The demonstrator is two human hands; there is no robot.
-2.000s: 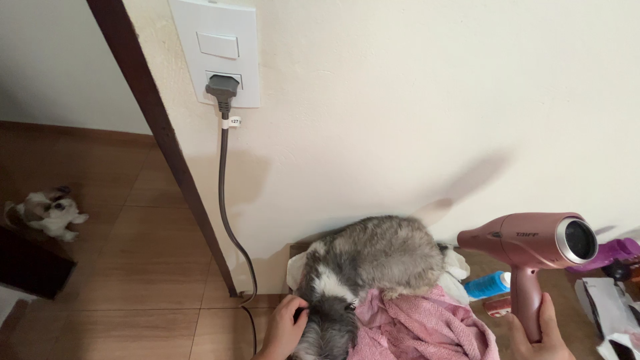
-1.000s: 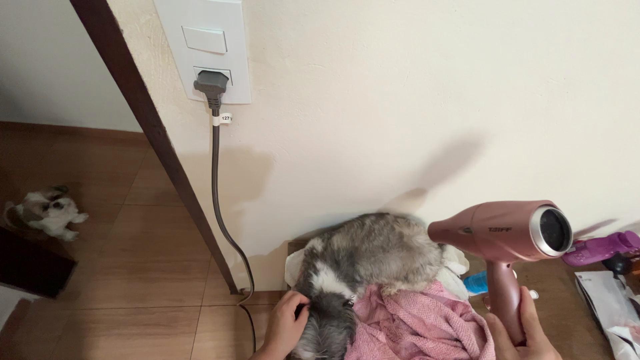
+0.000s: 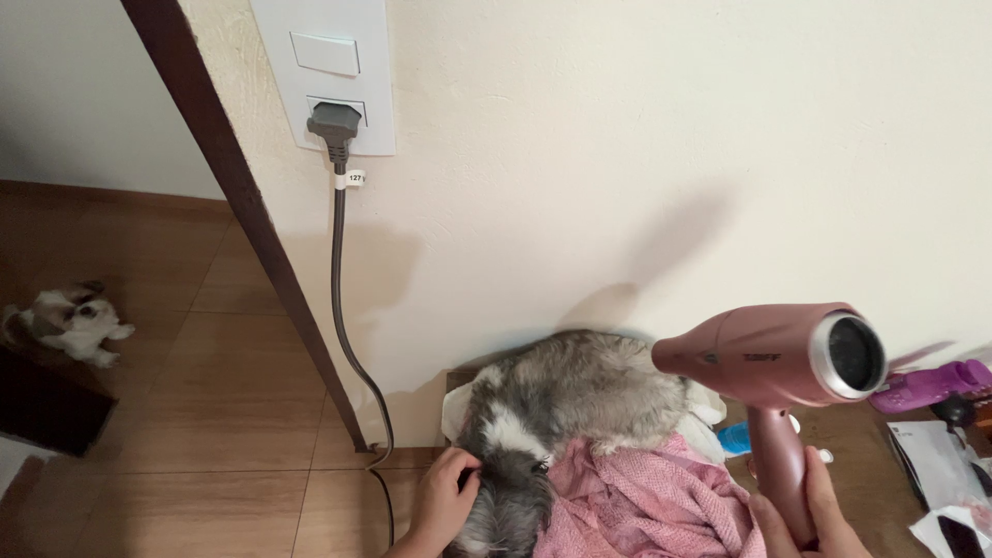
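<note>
A grey and white long-haired dog (image 3: 589, 384) lies against the wall on a white cloth, with a pink towel (image 3: 643, 496) bunched beside it. My left hand (image 3: 446, 492) rests at the side of the dog's head, fingers bent; whether it grips the fur is hidden. My right hand (image 3: 810, 511) is closed around the handle of a pink hair dryer (image 3: 763, 353), whose narrow nozzle points left, over the dog's rear part. A dark power cord (image 3: 338, 256) hangs from a grey plug (image 3: 335, 124) in the wall socket.
A second dog (image 3: 74, 322), brown and white, is on the tiled floor at far left, beyond a dark door frame (image 3: 240, 186). At right, a purple bottle (image 3: 922, 387), a blue bottle (image 3: 735, 438) and papers (image 3: 938, 457) lie on a wooden surface (image 3: 868, 488).
The hair dryer in my right hand has moved left over the dog's rear since the earliest frame. My left hand has stayed by the dog's head.
</note>
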